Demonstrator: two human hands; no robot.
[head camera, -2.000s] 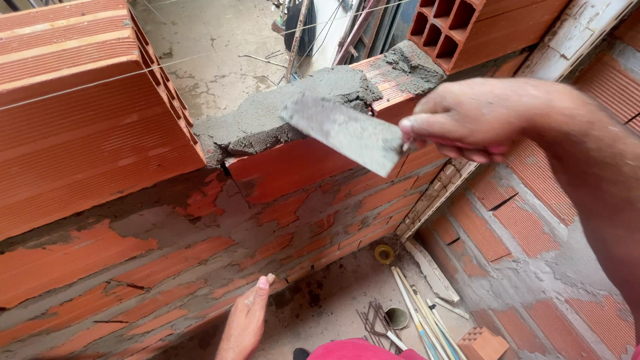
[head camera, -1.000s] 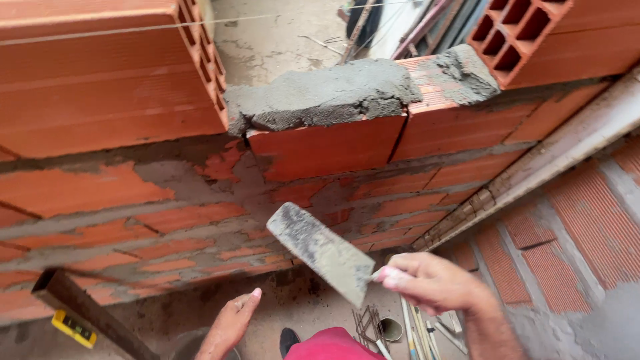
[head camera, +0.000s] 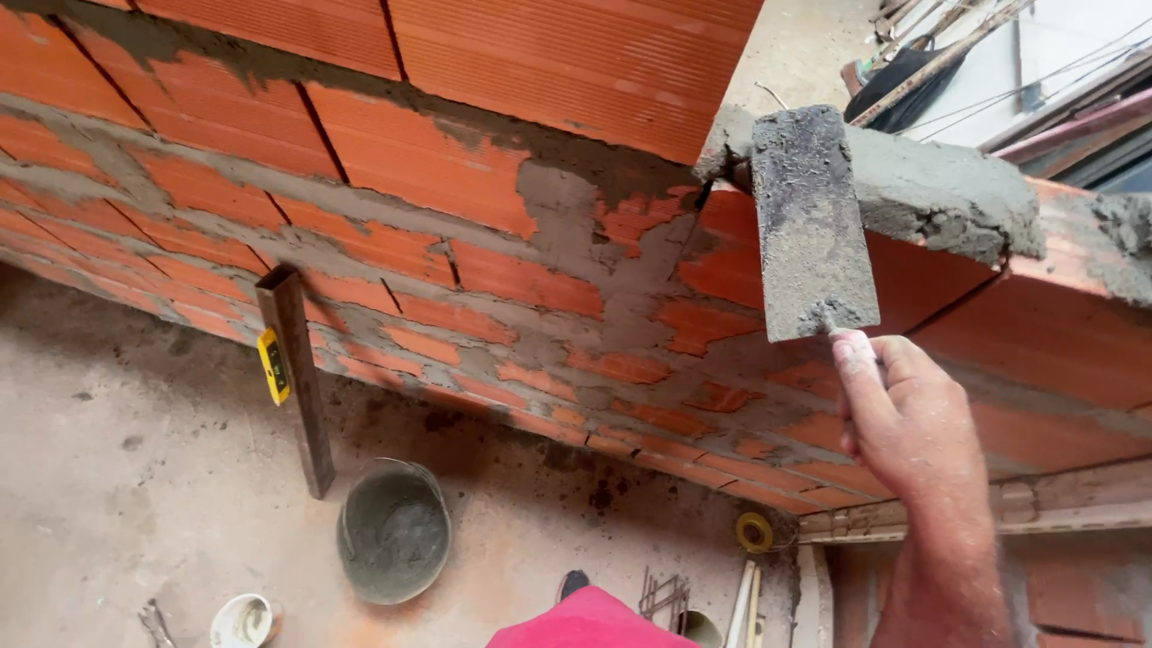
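Observation:
My right hand (head camera: 909, 418) grips the handle of a mortar-smeared bricklayer's trowel (head camera: 814, 225). The blade points up across the face of the hollow clay brick wall (head camera: 549, 288), its tip over the left part of a bed of grey mortar (head camera: 936, 184) on the wall's top. To the left of that bed stands a higher clay brick (head camera: 576, 67). Whether the blade touches the mortar I cannot tell. My left hand is out of view. On the floor below, a round bucket (head camera: 394, 531) holds grey mortar.
A rusty metal tube (head camera: 297, 382) with a yellow spirit level (head camera: 273, 366) stands by the wall. A small white pot (head camera: 243, 621), a yellow ring-shaped roll (head camera: 754, 533) and pale strips (head camera: 742, 603) lie below. Poles and scrap (head camera: 945, 67) are beyond the wall.
The trowel, lower and off the wall top a second ago, is now raised by the mortar bed's left end. My left hand has left the view. The view has swung toward the left.

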